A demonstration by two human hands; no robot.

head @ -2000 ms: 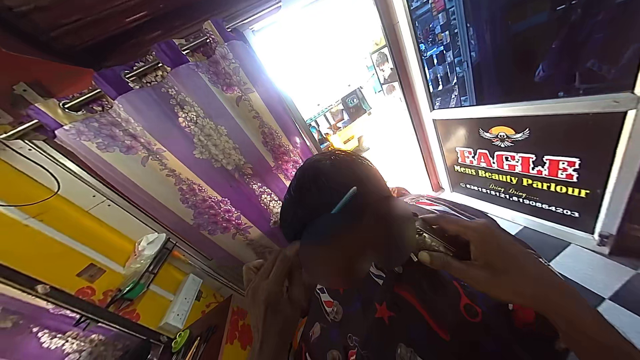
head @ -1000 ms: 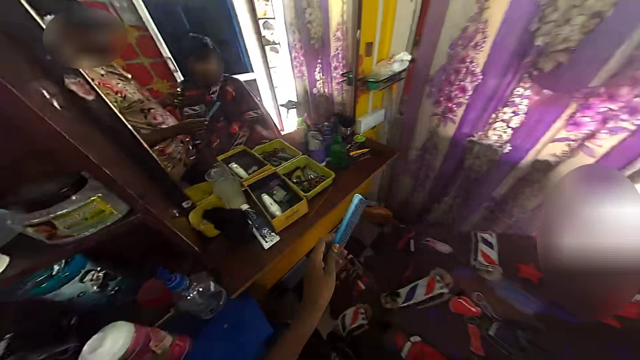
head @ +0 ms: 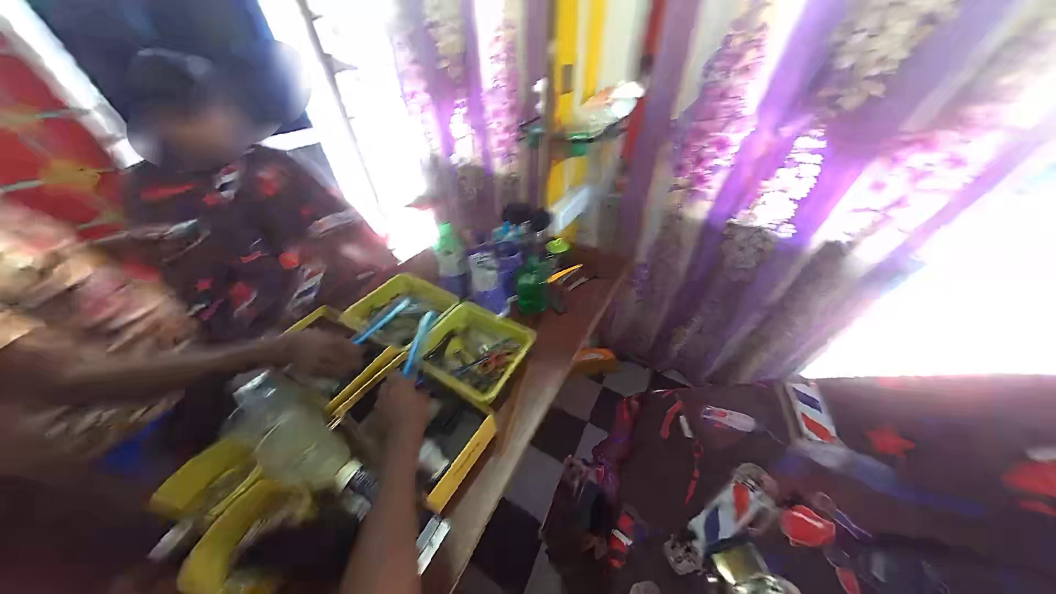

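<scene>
My left hand (head: 403, 412) reaches over a yellow tray (head: 464, 464) on the counter, gripping a light-blue comb (head: 419, 340) that points upward. The picture is blurred, and the fingers are hard to make out. A mirror at the left shows the reflected hand and comb. Beyond the hand stands a yellow basket (head: 528, 337) with small tools in it. At the bottom right lies a dark patterned cape (head: 652, 487) over a seated person, and a shiny metallic thing (head: 742, 569) shows at its lower edge, too blurred to name. My right hand is not in view.
Several bottles, among them a green one (head: 532, 287), stand at the back of the wooden counter (head: 540, 388). A clear spray bottle (head: 301, 445) and a yellow object (head: 239, 511) are at the near left. Purple floral curtains (head: 701, 214) hang behind; the checkered floor (head: 528, 487) shows below.
The view has swung from the person's head and the doorway to the counter. My left hand with the comb has moved from the counter's front edge to over the yellow tray.
</scene>
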